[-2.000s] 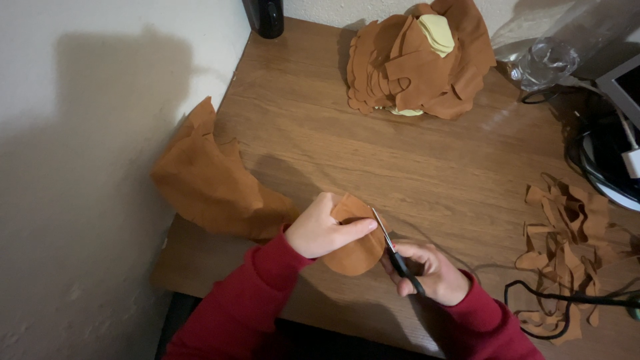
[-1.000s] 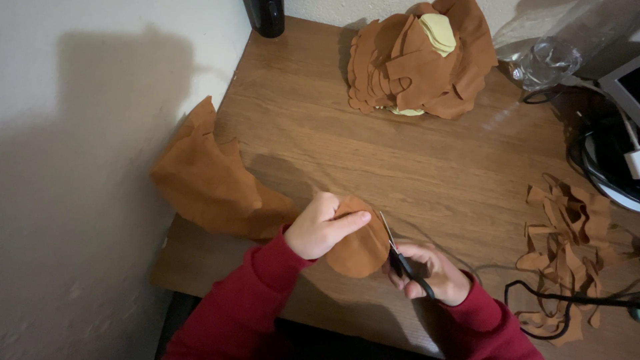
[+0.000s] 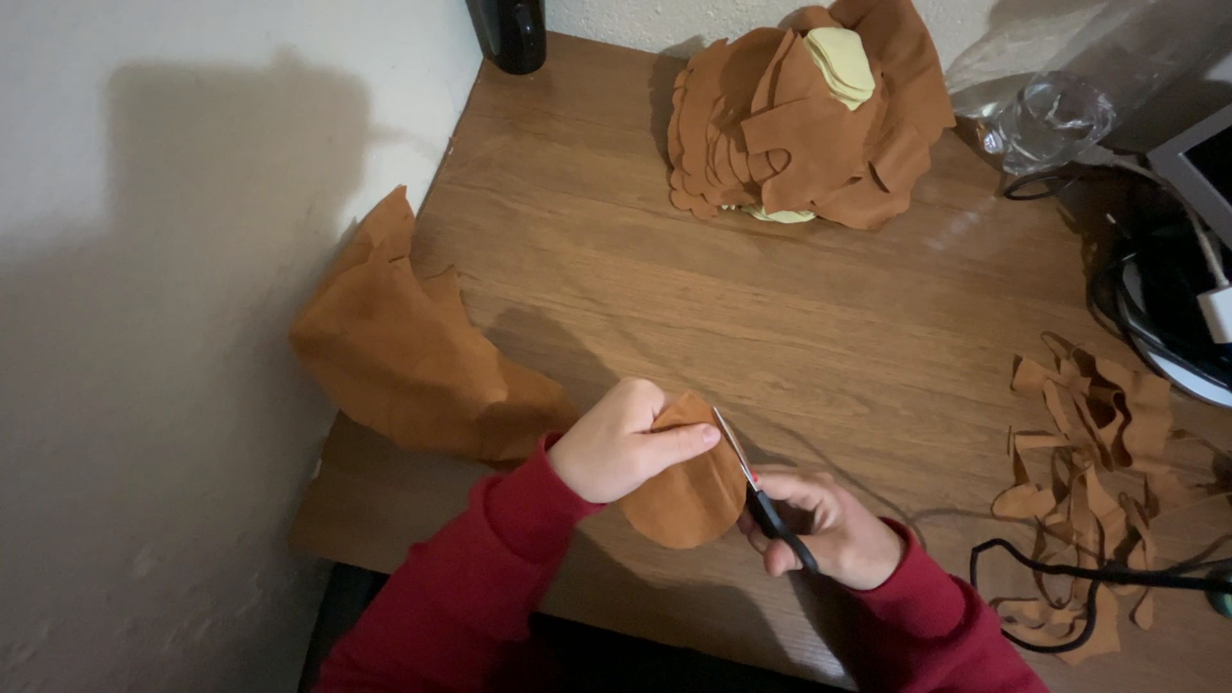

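My left hand (image 3: 630, 443) pinches a rounded brown piece of leather or fabric (image 3: 688, 500) between thumb and fingers near its upper edge. Black-handled scissors (image 3: 767, 510) are held in my right hand (image 3: 828, 529), their blades along the right edge of that piece. The blades look nearly together. To the left of my left hand lies a large irregular sheet of the same brown material (image 3: 414, 356), its right end reaching close to my wrist.
A stack of cut brown pieces (image 3: 799, 135) with pale yellow ones (image 3: 840, 63) lies at the back. Brown offcuts (image 3: 1088, 481) and a black cord (image 3: 982, 549) are at right, below coiled cables (image 3: 1107, 279). A clear container (image 3: 1059, 115) and dark cylindrical object (image 3: 513, 34) stand behind.
The scissors in my right hand have shifted slightly along the right edge of the rounded piece, and their blades have come closer together. My left hand keeps its hold.
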